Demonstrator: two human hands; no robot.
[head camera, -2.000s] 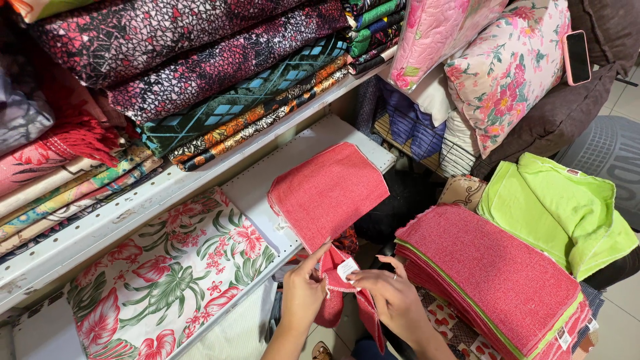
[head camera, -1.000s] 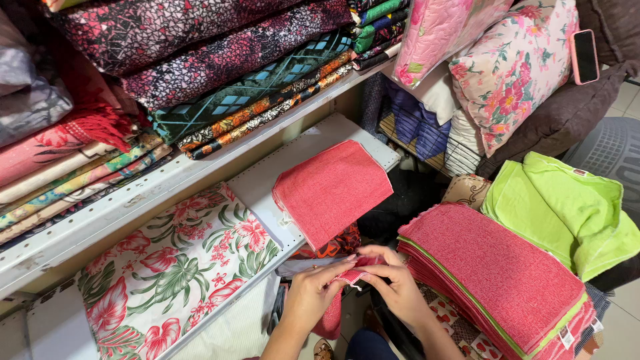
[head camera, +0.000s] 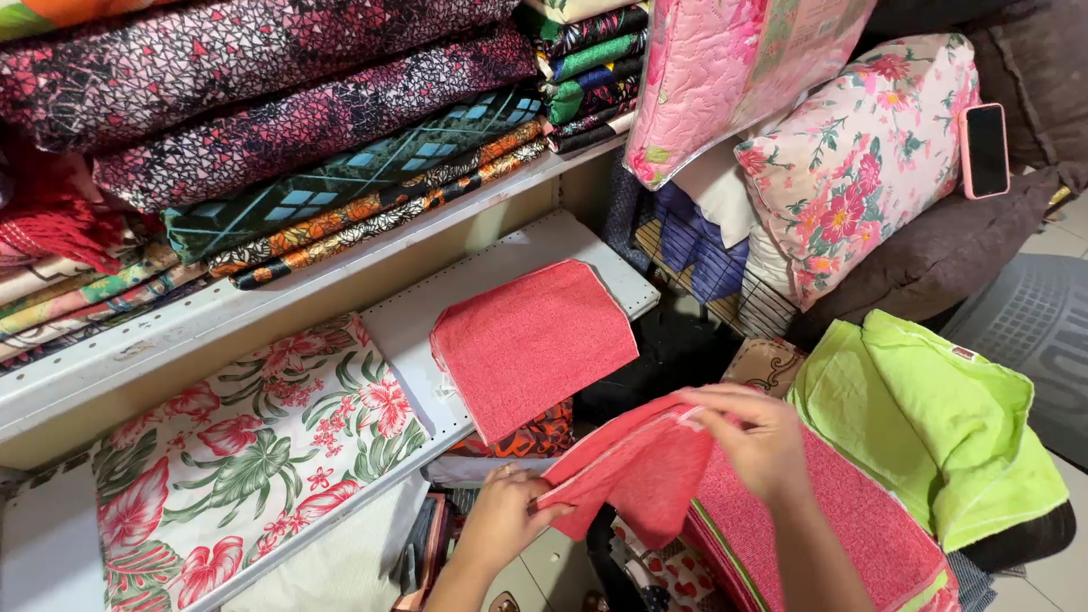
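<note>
A red cloth (head camera: 633, 467) hangs stretched between my two hands at the lower middle. My left hand (head camera: 510, 510) pinches its lower left corner between thumb and fingers. At the upper right edge, near a small white tag, my right hand (head camera: 752, 429) grips it. Just above, a folded red cloth (head camera: 535, 344) lies on the white metal shelf. A thick stack of folded red cloths (head camera: 816, 518) with a green-edged layer sits beneath and beside my right forearm. Lime green cloths (head camera: 926, 425) lie heaped to the right of that stack.
Folded patterned fabrics (head camera: 314, 110) fill the upper shelf (head camera: 136, 340). A floral fabric (head camera: 255, 459) lies on the lower shelf at left. Floral pillow (head camera: 867, 161), bagged pink quilt (head camera: 722, 76) and wire basket (head camera: 693, 272) stand at upper right. A phone (head camera: 986, 151) rests against the pillow; a grey stool (head camera: 1020, 340) stands at right.
The red cloth, bunched between my close-set hands a second ago, is now spread out. My hands have moved apart, the right one up and to the right. The cloth on the shelf has stayed put.
</note>
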